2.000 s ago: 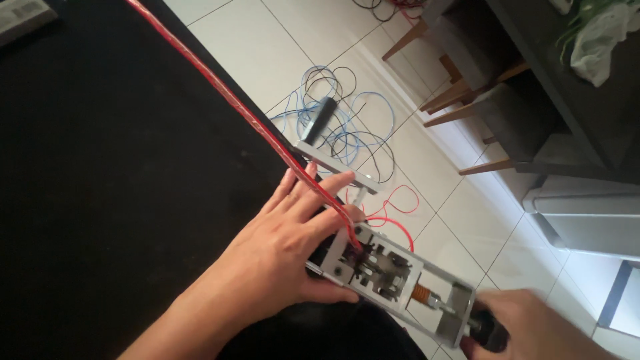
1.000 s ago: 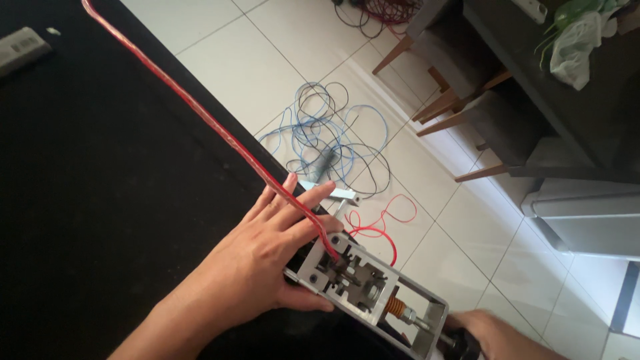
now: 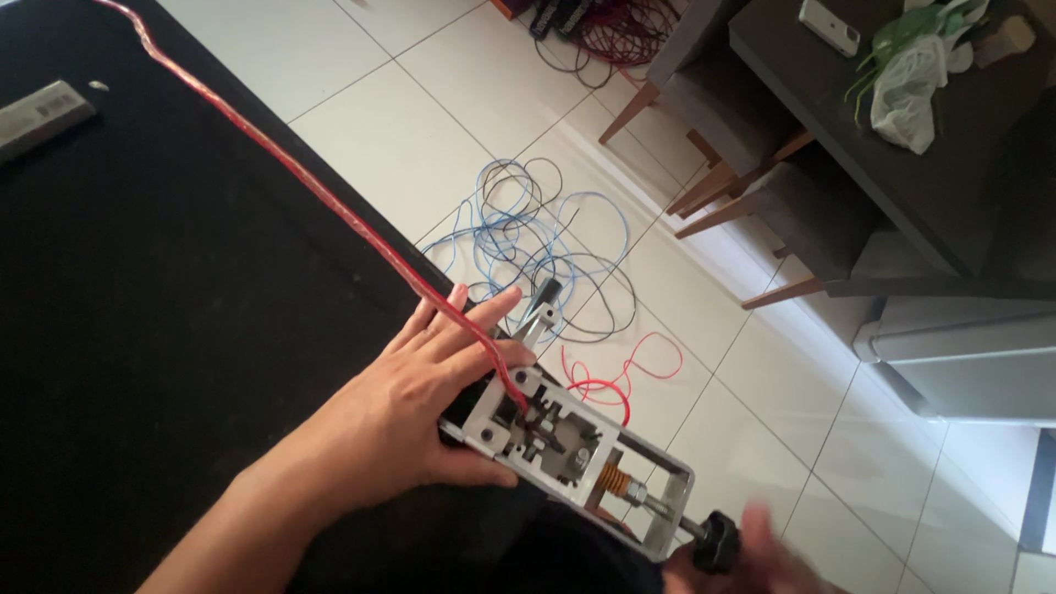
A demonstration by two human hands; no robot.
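A metal wire-stripping machine (image 3: pixel 569 450) sits at the edge of the black tabletop (image 3: pixel 206 272). Its frame holds rollers, an orange spring and a threaded rod ending in a black knob (image 3: pixel 716 542). My left hand (image 3: pixel 404 404) rests against the machine's upper left end, fingers spread beside and under a red cable (image 3: pixel 355 223), which runs from the upper left down into the rollers. My right hand (image 3: pixel 742 553), blurred, is around the black knob at the lower right; whether its fingers grip it is unclear. The machine's crank arm (image 3: pixel 538 323) with its dark handle (image 3: pixel 544 295) points away.
Blue and black wires (image 3: pixel 528 239) lie tangled on the tiled floor beyond the table edge, with a thin red wire (image 3: pixel 652 355) nearer. Grey chairs (image 3: pixel 817 214) and a dark table (image 3: pixel 833 91) stand at the upper right. A grey bar (image 3: pixel 45 115) lies on the tabletop at left.
The crank arm and its handle have swung to a different angle. My left hand stays at the machine, while my right hand has shifted around the knob. The view has moved somewhat.
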